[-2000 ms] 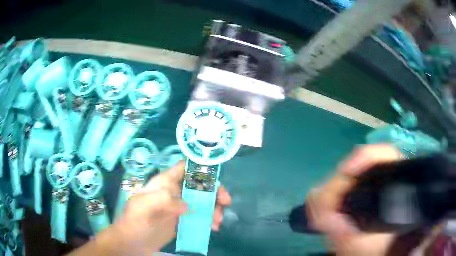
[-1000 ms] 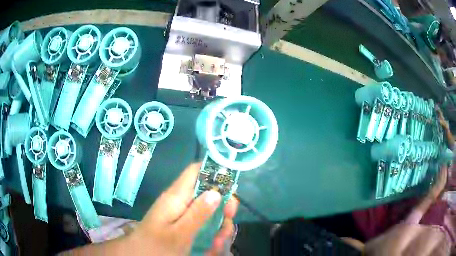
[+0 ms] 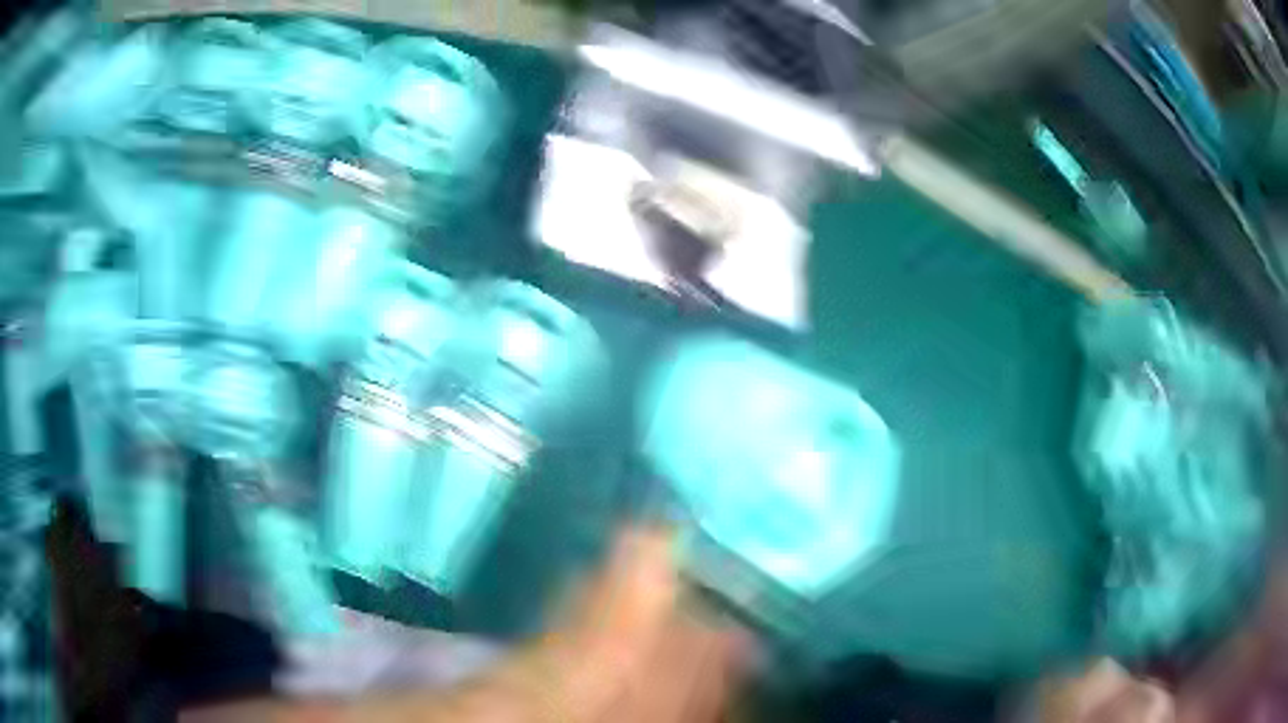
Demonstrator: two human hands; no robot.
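The picture is strongly blurred. My left hand [image 3: 636,636] comes in from the bottom and holds a turquoise fan body by its handle; the round fan head [image 3: 777,466] points up and right, over the bench. The handle is mostly hidden by the hand and blur. At the bottom right edge a blurred, cut-off patch of skin looks like my right hand [image 3: 1109,695]; its fingers and anything it holds cannot be made out. A dark shape shows at the bottom edge to its left.
The silver-white screw feeder [image 3: 720,106] stands beyond the fan head, its pale pick-up plate [image 3: 593,212] facing me. Fan bodies [image 3: 382,487] lie in rows at left, with a jumble at far left. More turquoise fans [image 3: 1179,466] lie at right. A pale edge strip [image 3: 996,212] crosses behind.
Since one second ago, the view has shifted and blurred; the held fan head sits farther right and lower. Two seconds ago my right hand clearly held the black screwdriver; now that is unclear.
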